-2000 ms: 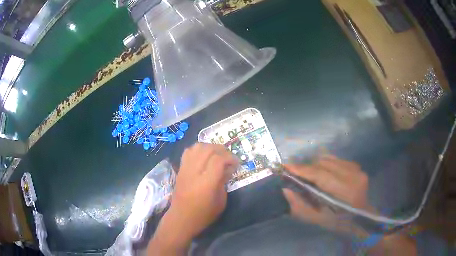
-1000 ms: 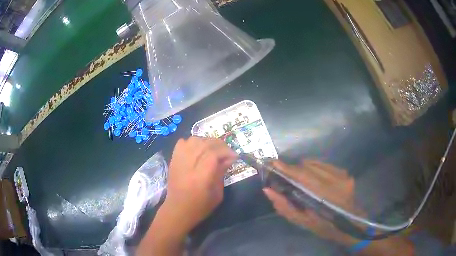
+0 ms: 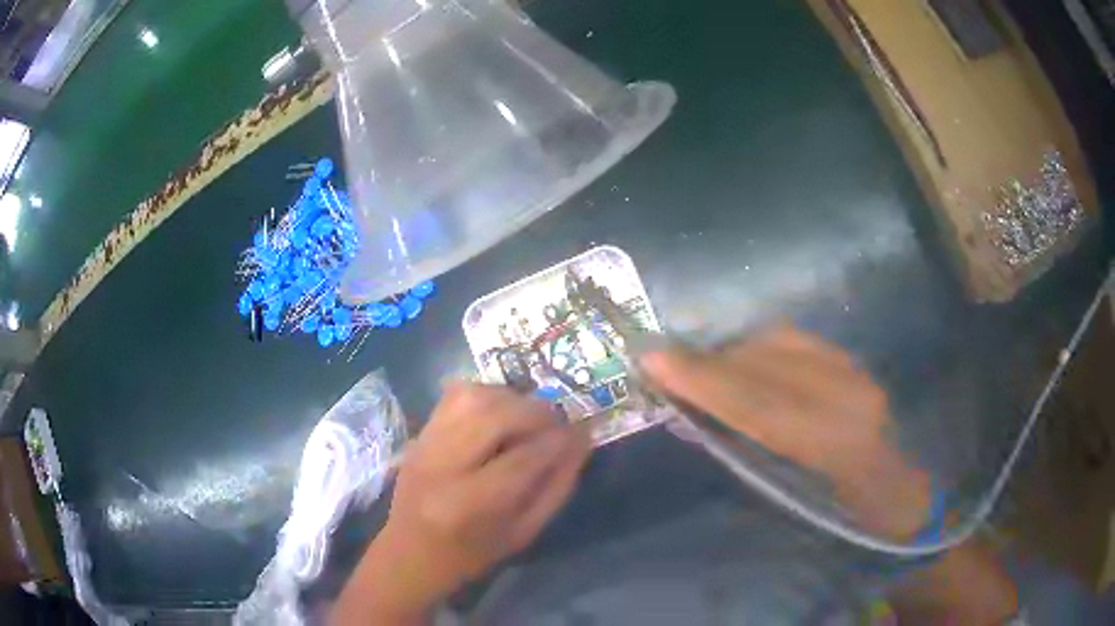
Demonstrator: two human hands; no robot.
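The white open housing (image 3: 487, 320) lies on the dark green mat, with a small circuit board and a blue part inside. My left hand (image 3: 495, 471) is at its lower left edge with bent fingers; whether it grips a part is hidden. My right hand (image 3: 776, 391) is shut on the dark soldering iron (image 3: 621, 320), whose blurred front reaches over the housing's upper right inside. A pale cable runs from the iron to the right edge. A white cord in a clear bag (image 3: 320, 477) lies left of my left hand.
The clear fume cone (image 3: 477, 135) hangs above and behind the housing. A pile of blue disc components (image 3: 294, 275) lies left of it. A cardboard tray (image 3: 966, 232) with silvery parts is at the right. Another white unit (image 3: 43, 450) lies at the far left, and a rusty rail (image 3: 183, 196) runs behind.
The iron's front has moved from the housing's lower part towards its upper right. My left hand has drawn back slightly down from the housing. The whole view has shifted a little.
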